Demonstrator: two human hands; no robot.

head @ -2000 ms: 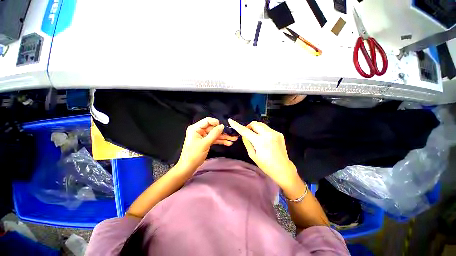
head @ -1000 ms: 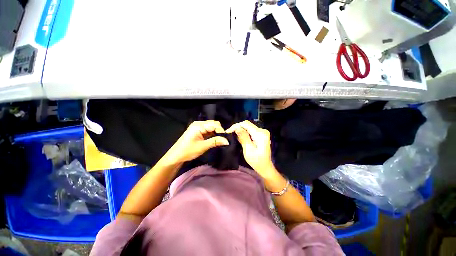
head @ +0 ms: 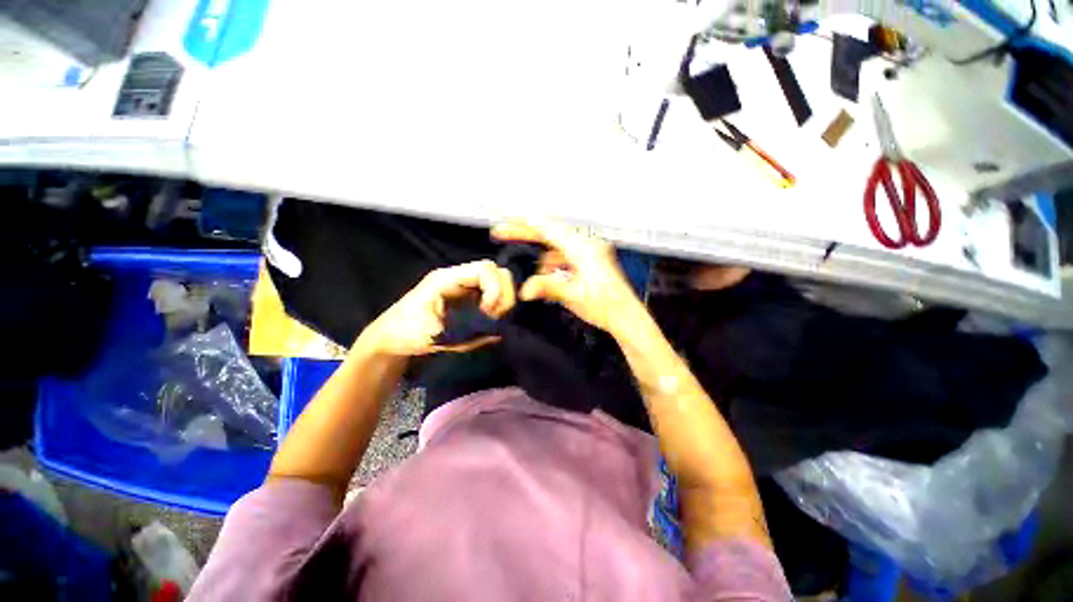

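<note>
A black garment lies across the lap and hangs below the table edge on both sides. My left hand is at the middle of the cloth with its fingers curled, holding a bunched part of it. My right hand is just to the right and slightly higher, its index finger stretched left along the table edge and the other fingers bent over the cloth. Whether the right fingertips pinch any cloth or thread is too blurred to tell.
Red-handled scissors, an orange snips tool, black fabric pieces and a tan card lie on the white table. Blue bin is at left, clear plastic bag at lower right, yellow board under the cloth.
The view has tilted and shifted. My right hand has moved up toward the table edge with its index finger extended, and my left hand's fingers are more curled. The hands are no longer fingertip to fingertip.
</note>
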